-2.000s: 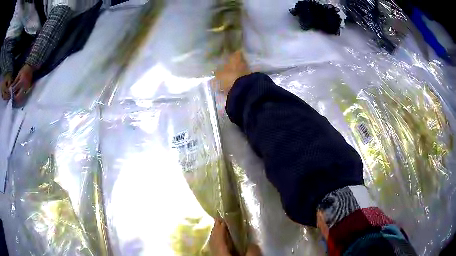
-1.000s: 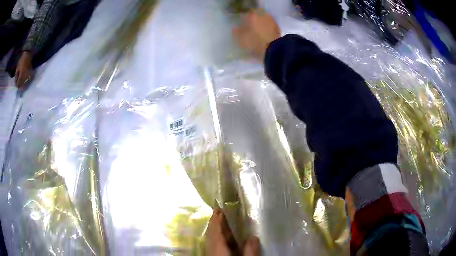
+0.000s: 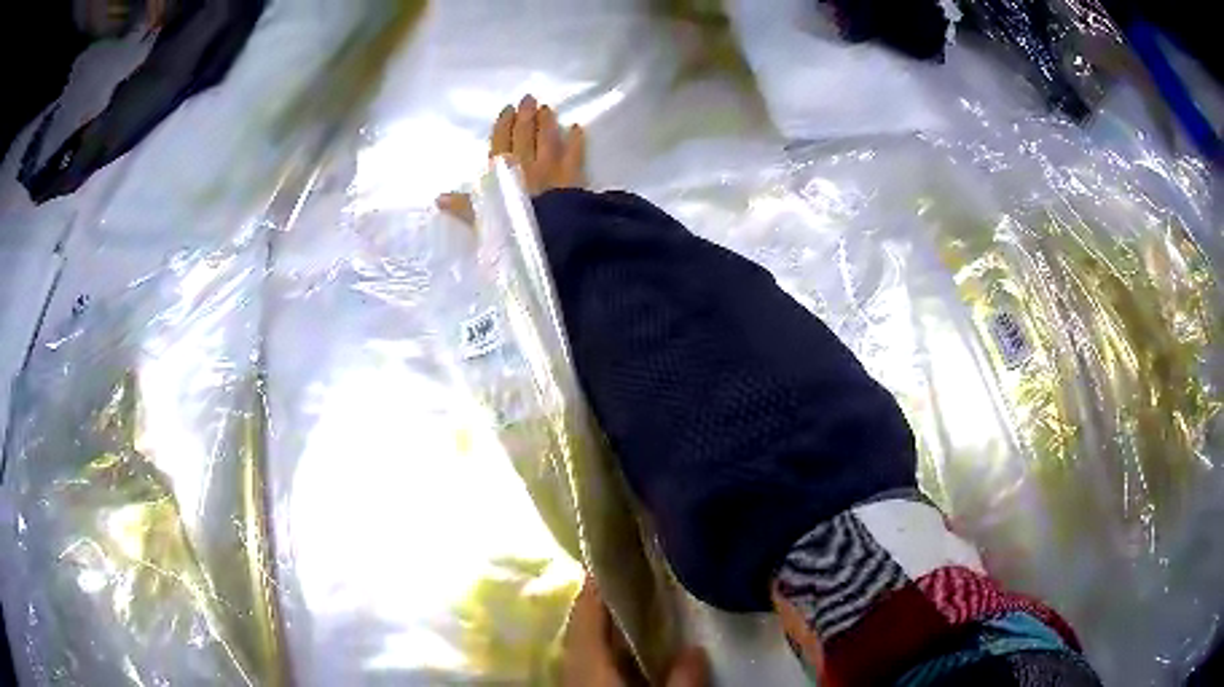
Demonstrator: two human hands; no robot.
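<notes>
Clear polybags with yellow-green print (image 3: 524, 577) lie spread in front of me, with strong glare. A small barcode sticker (image 3: 481, 334) shows on one. A raised, folded bag edge runs from the centre down to the bottom. My right hand (image 3: 537, 150), below a dark sleeve, lies palm down with fingers spread near the top of that edge. My left hand (image 3: 631, 655) is at the bottom edge, cut off by the frame, and pinches the lower end of the folded film between its fingers. The right forearm hides part of the film.
More crinkled polybags (image 3: 1101, 362) with yellow-green print and a barcode label lie at the right. Dark cloth (image 3: 148, 101) lies at the far left. A dark item (image 3: 893, 24) and dark glossy film (image 3: 1027, 54) are at the top right, beside a blue strip (image 3: 1175, 87).
My right hand has moved left from the far centre onto the film beside the fold, whose upper part now leans left. My left hand stays. The other person's hands at the left are gone from view.
</notes>
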